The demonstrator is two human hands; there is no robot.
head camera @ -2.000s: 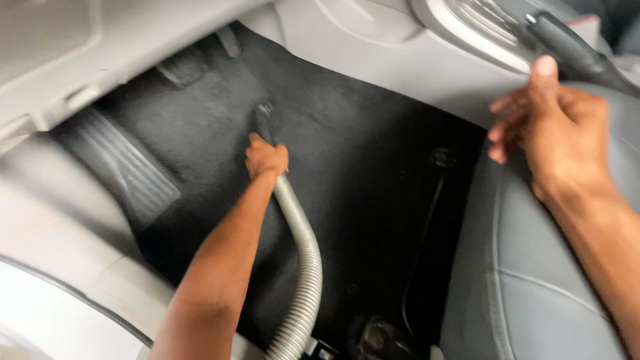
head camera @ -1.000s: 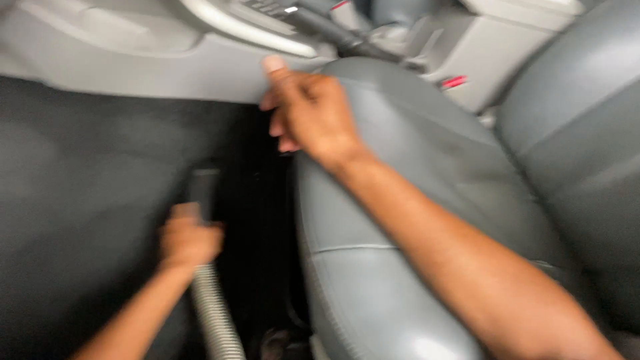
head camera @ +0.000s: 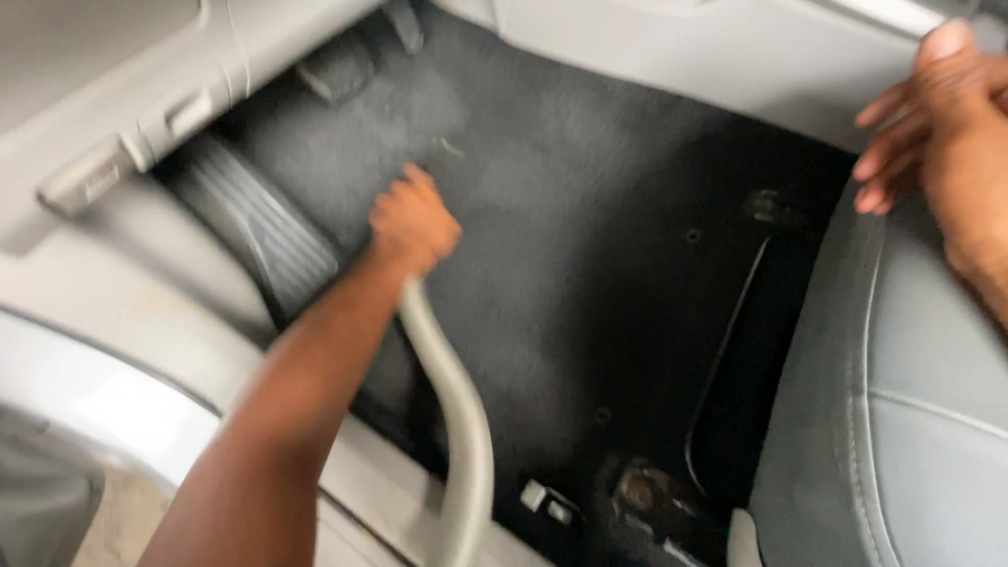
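My left hand (head camera: 413, 216) is closed around the end of a grey vacuum hose (head camera: 472, 417) over the dark floor carpet (head camera: 520, 260) of a car's footwell. The nozzle beyond my fingers is blurred and mostly hidden against the carpet. At the upper right, my right hand (head camera: 937, 134) has its fingers loosely spread and holds nothing; it is over the inner edge of the grey leather seat (head camera: 937, 465), near the centre console. Whether it touches the seat cannot be told.
A ribbed footrest or pedal (head camera: 268, 228) is left of my left hand, with another pedal (head camera: 339, 75) above it. A seat rail mount (head camera: 650, 492) and a pale lever (head camera: 87, 181) under the dash are in view. The door sill (head camera: 370, 472) runs along the lower left.
My left hand, with the hose, has moved from beside the seat towards the pedals. My right hand stays loosely spread. The view has swung back towards the footwell.
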